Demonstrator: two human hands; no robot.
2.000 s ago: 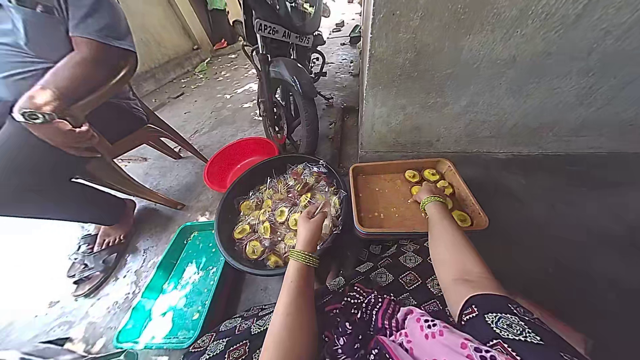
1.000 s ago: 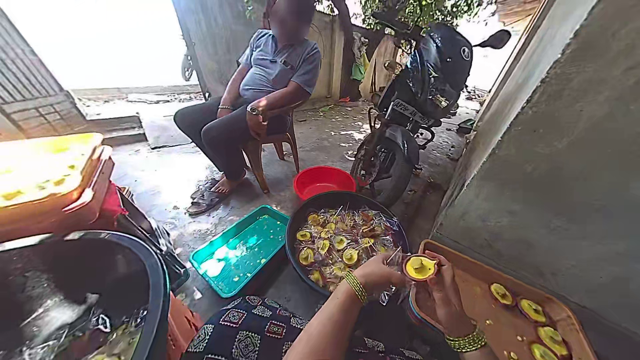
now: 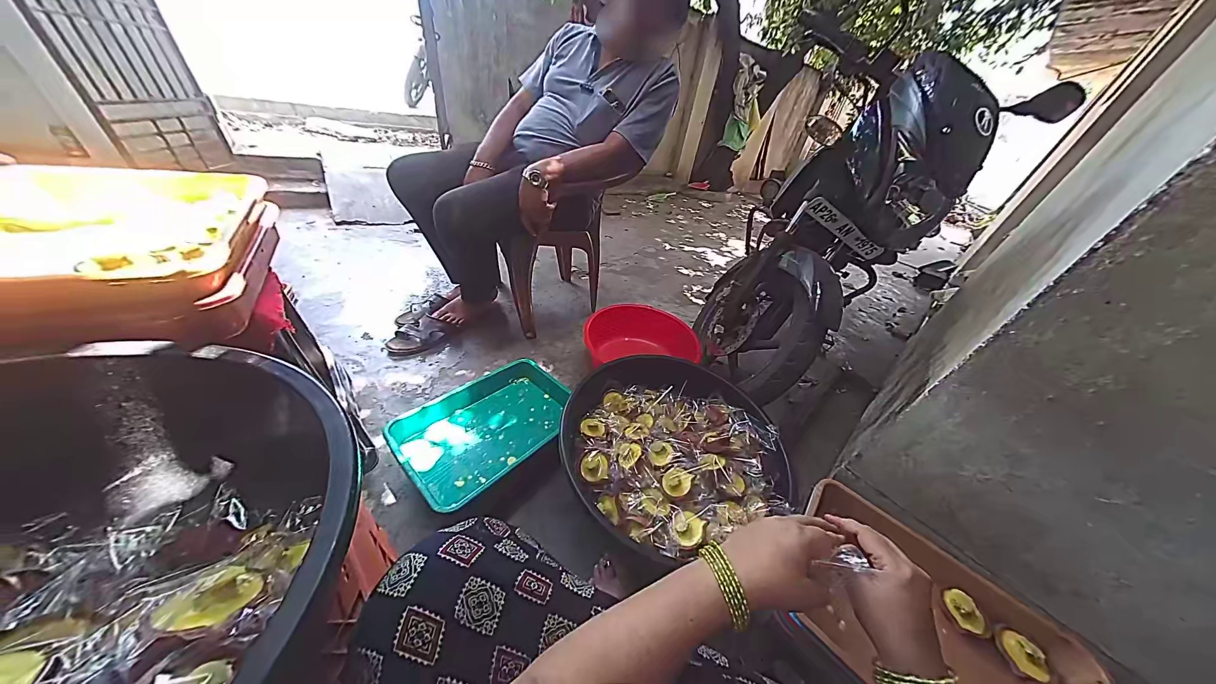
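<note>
My left hand [image 3: 774, 562], with yellow-green bangles at the wrist, meets my right hand [image 3: 888, 589] over the near edge of a black basin. Clear plastic wrap [image 3: 845, 560] is pinched between the fingers of both; whatever is inside it is hidden. The black basin [image 3: 574, 446] holds many yellow cup-shaped pieces [image 3: 676, 482] in clear wrappers with thin sticks. At the right, an orange-brown tray [image 3: 926, 532] carries a few unwrapped dark-rimmed yellow pieces [image 3: 965, 610].
A teal tray [image 3: 475, 432] and a red basin [image 3: 641, 328] lie beyond my lap. A large black tub [image 3: 328, 456] of wrapped pieces and stacked orange trays [image 3: 142, 294] stand left. A person [image 3: 570, 123] sits on a chair; a motorcycle [image 3: 826, 218] and wall [image 3: 1073, 380] are right.
The unwrapped yellow piece held up between my hands a second ago no longer shows; clear wrap is there now. Two seconds ago my hands were apart, one over each container. Fewer tray pieces are in view.
</note>
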